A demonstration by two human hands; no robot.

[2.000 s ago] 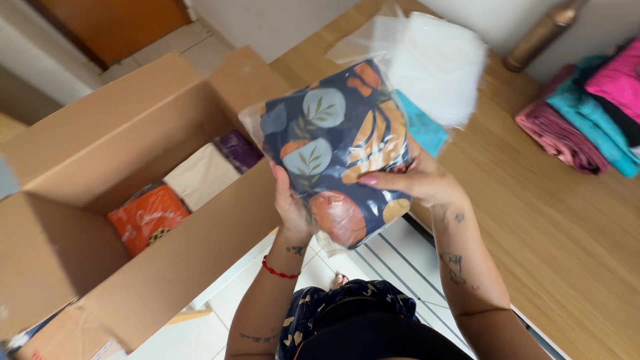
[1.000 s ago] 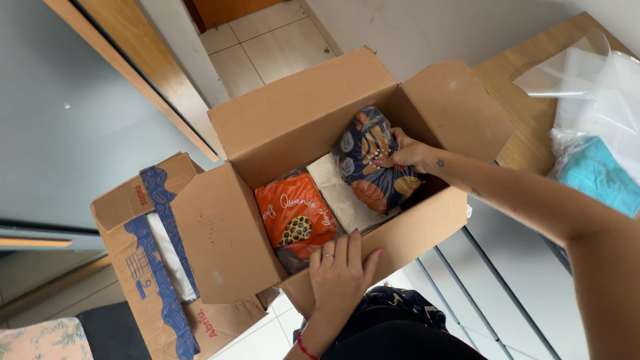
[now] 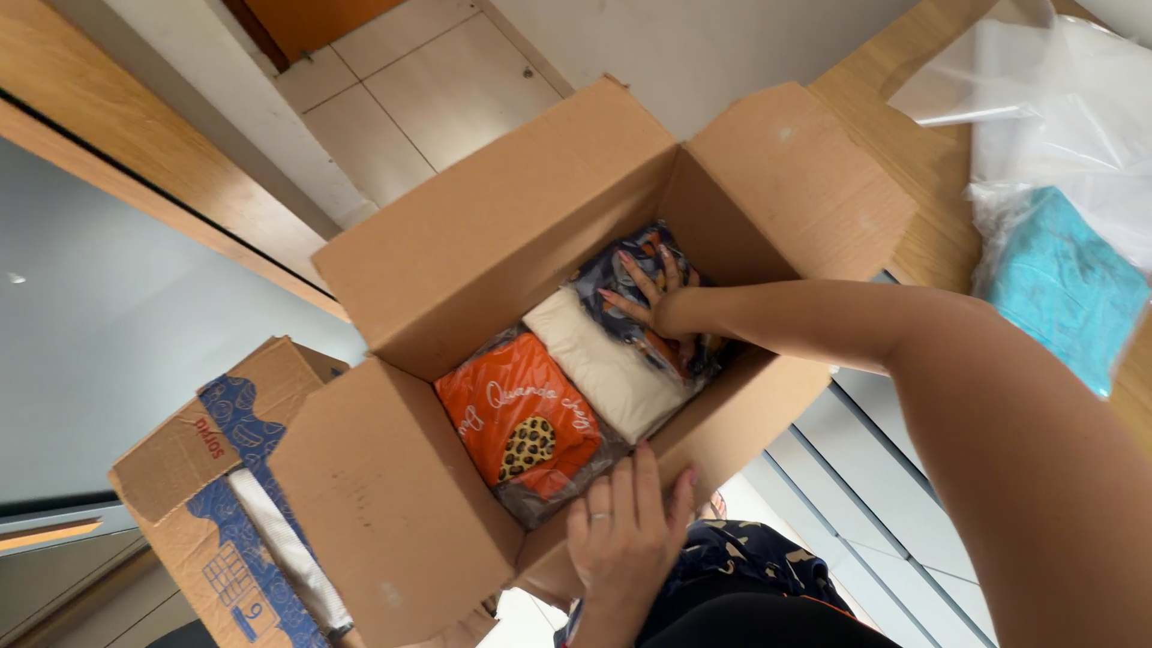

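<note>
An open cardboard box (image 3: 504, 270) holds folded fabrics side by side in clear plastic. At its left lies an orange packet (image 3: 531, 414) with white lettering and a leopard-print shape. A cream folded cloth (image 3: 612, 364) is in the middle. To the right is a navy patterned packet (image 3: 630, 270), with my right hand (image 3: 661, 301) spread flat on top of it, fingers apart. My left hand (image 3: 630, 522) rests over the box's near edge, its fingertips at the inner side of the wall. The underside of the packets is hidden.
A second cardboard box (image 3: 225, 504) with blue print stands at the left. On the wooden tabletop (image 3: 909, 153) at the right lie clear plastic bags (image 3: 1062, 117) and a turquoise folded cloth (image 3: 1062, 279) in plastic. Drawer fronts are below the tabletop.
Two seconds ago both hands held the navy packet up outside the box. One second ago it was inside, tilted under my right hand; now it lies flatter, with the hand spread on it.
</note>
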